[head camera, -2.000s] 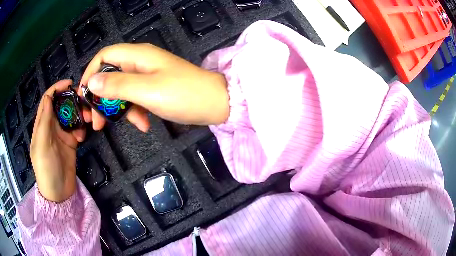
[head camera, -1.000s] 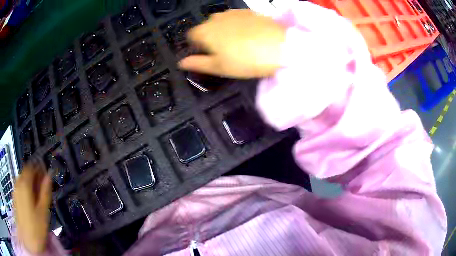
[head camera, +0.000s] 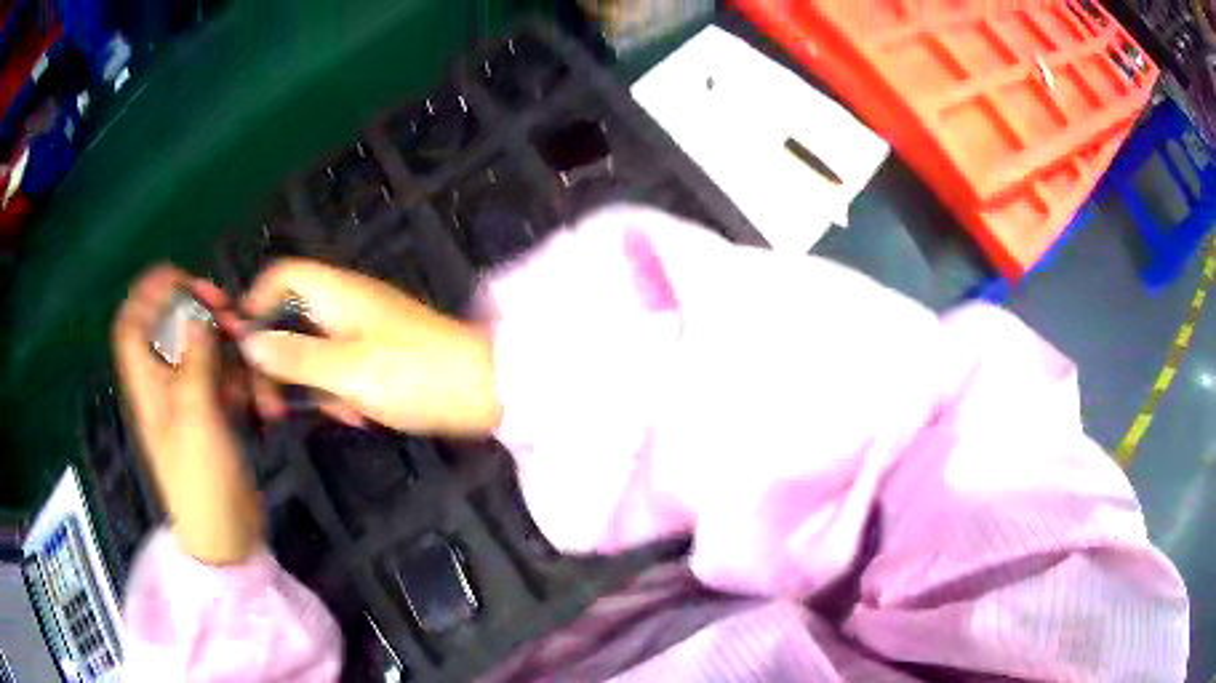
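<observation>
My left hand (head camera: 180, 400) is shut on a smartwatch (head camera: 178, 328) whose face looks pale and glossy. My right hand (head camera: 380, 350) is just beside it, fingertips close together, shut on another smartwatch (head camera: 296, 315), mostly hidden by the thumb and fingers. Both hands are blurred and above the left part of the black foam tray (head camera: 520, 607). Other watches lie in the tray's pockets: a dark-screened one (head camera: 435, 582) near the front edge and a dark reddish one (head camera: 576, 150) towards the back.
A white paper sheet (head camera: 734, 127) with a dark pen (head camera: 812, 162) lies beyond the tray. Stacked orange-red trays (head camera: 980, 114) stand at the upper right over a blue crate (head camera: 1160, 200). A printed sheet (head camera: 74, 587) is at the left edge. The dark green bench (head camera: 254, 147) shows behind.
Both hands, apart over the tray one second ago, are now together at the left with watches in them. The view has shifted, showing more of the paper sheet and orange-red trays.
</observation>
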